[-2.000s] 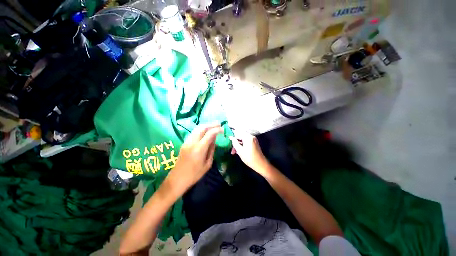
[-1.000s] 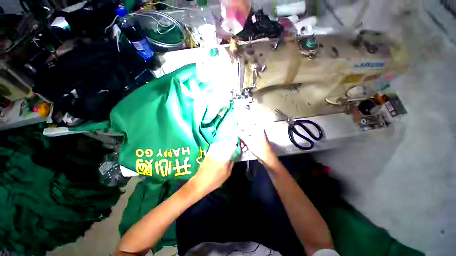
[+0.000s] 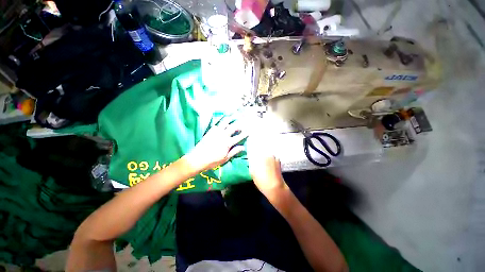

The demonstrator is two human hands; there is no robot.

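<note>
The bright green garment with yellow lettering lies on the table left of the needle. The cream sewing machine stands behind and to the right. Its presser foot and needle are under strong lamp glare. My left hand lies on the cloth with its fingers spread, just left of the needle area. My right hand is in front of the needle at the cloth's right edge; its fingers are washed out by glare, so its grip is hidden. Dark-handled scissors lie at the right, beside the machine head.
A black cloth pile and a dark bottle with a label are at the left. A round basin stands behind. Dark green garments are heaped lower left. A small parts tray is at the right end.
My left hand has moved from the cloth's near edge toward the needle and spread flat. My right hand has moved slightly left. The cloth's near edge now reaches across in front of my hands.
</note>
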